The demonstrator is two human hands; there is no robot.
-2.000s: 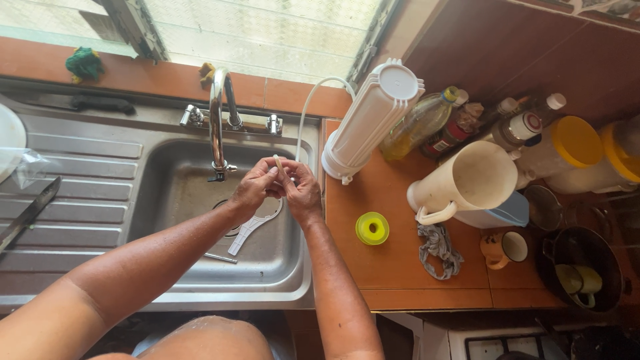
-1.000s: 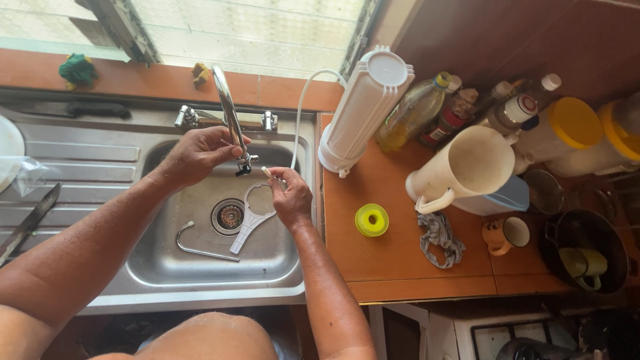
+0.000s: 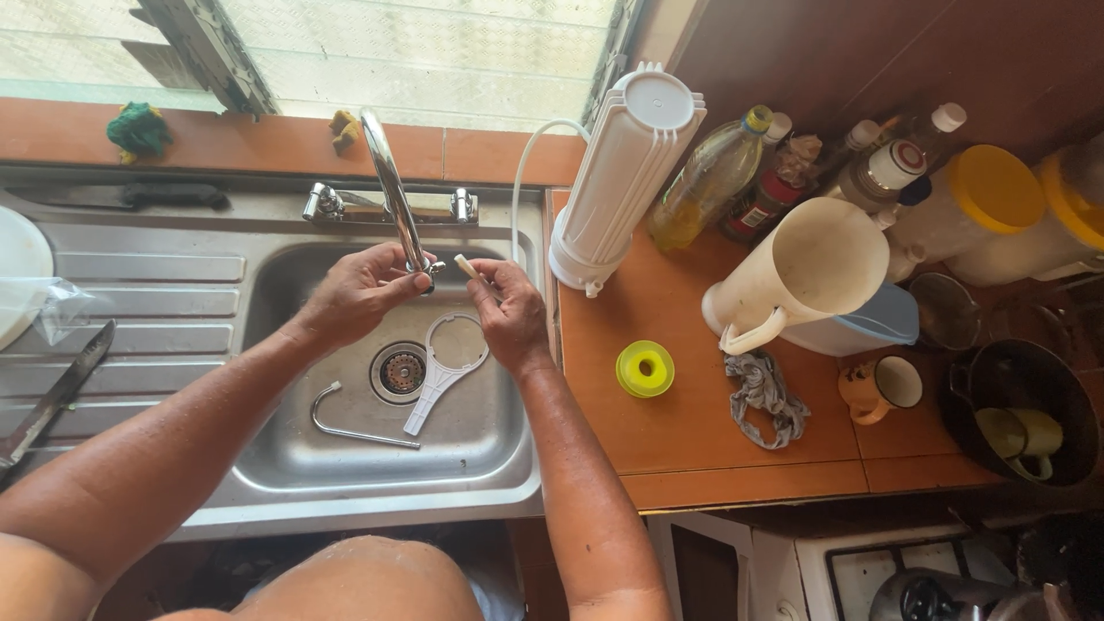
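My left hand [image 3: 366, 285] grips the outlet end of the chrome faucet spout [image 3: 392, 185], where a small metal diverter fitting [image 3: 434, 269] sticks out. Just right of it, my right hand [image 3: 511, 312] pinches the end of a white plastic tube [image 3: 466, 266]. Below the hands, in the steel sink [image 3: 285, 457], lie a white plastic filter-housing wrench [image 3: 437, 379] and a thin, curved chrome spout [image 3: 358, 434], on either side of the drain strainer [image 3: 403, 373]. A white water filter housing [image 3: 625, 172] stands upright on the counter right of the sink, with a white hose [image 3: 519, 185] behind it.
A yellow-green roll of tape [image 3: 645, 369], a grey cloth [image 3: 765, 401], a cream pitcher [image 3: 793, 267], an orange mug [image 3: 878, 388] and bottles [image 3: 711, 177] stand on the right counter. Knives [image 3: 60, 392] lie on the drainboard at left. A stove [image 3: 914, 561] is at lower right.
My hands were together over the sink two seconds ago; they moved apart, the left onto the faucet's end. Since one second ago, my right hand has raised the white tube nearer the fitting.
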